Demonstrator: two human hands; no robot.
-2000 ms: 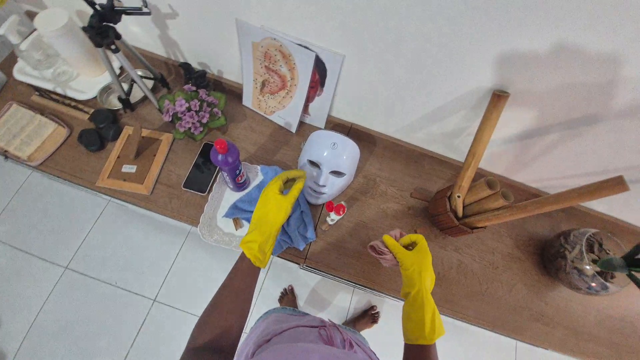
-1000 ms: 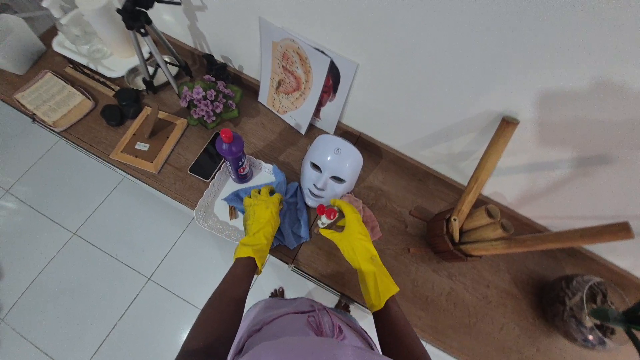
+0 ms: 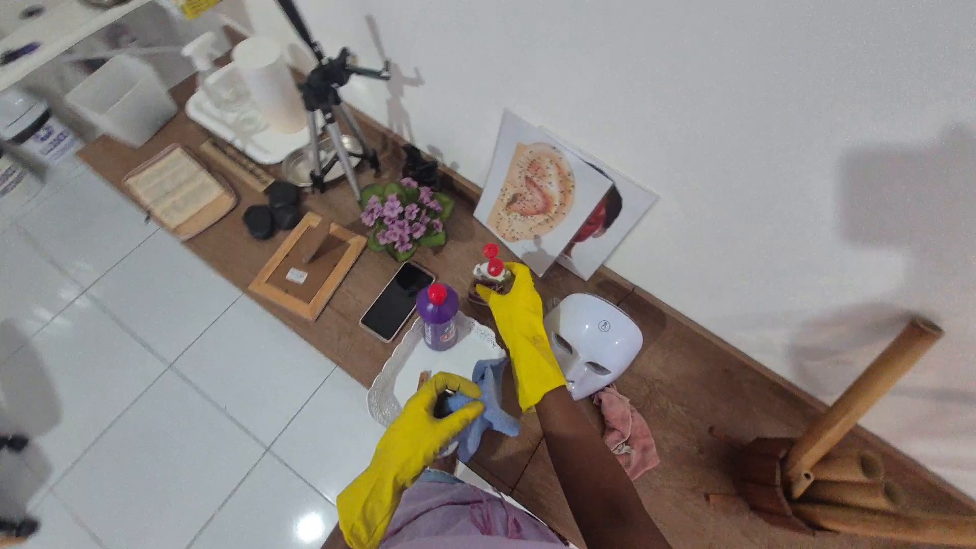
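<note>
Yellow rubber gloves cover both hands. My left hand (image 3: 423,427) grips a blue cloth (image 3: 488,412) over the near edge of a white lace-edged tray (image 3: 390,381). My right hand (image 3: 522,324) is closed around a small bottle (image 3: 492,278) with a red and white cap, at the tray's far side. A purple bottle (image 3: 438,320) with a red cap stands on the tray. To the right of my right hand lies a white face mask (image 3: 598,335), and a pink cloth (image 3: 629,435) touches its lower edge.
Behind stand a potted violet (image 3: 404,217), a tripod (image 3: 328,99) and leaning ear pictures (image 3: 534,191). A phone (image 3: 396,301), a wooden frame (image 3: 309,267) and black stones (image 3: 273,210) lie leftward. Bamboo sticks (image 3: 862,396) jut from a wooden holder at right.
My right hand has moved left, away from the mask, with the small red-capped bottle in it. The blue cloth has shifted toward the tray's near edge. The view has swung left.
</note>
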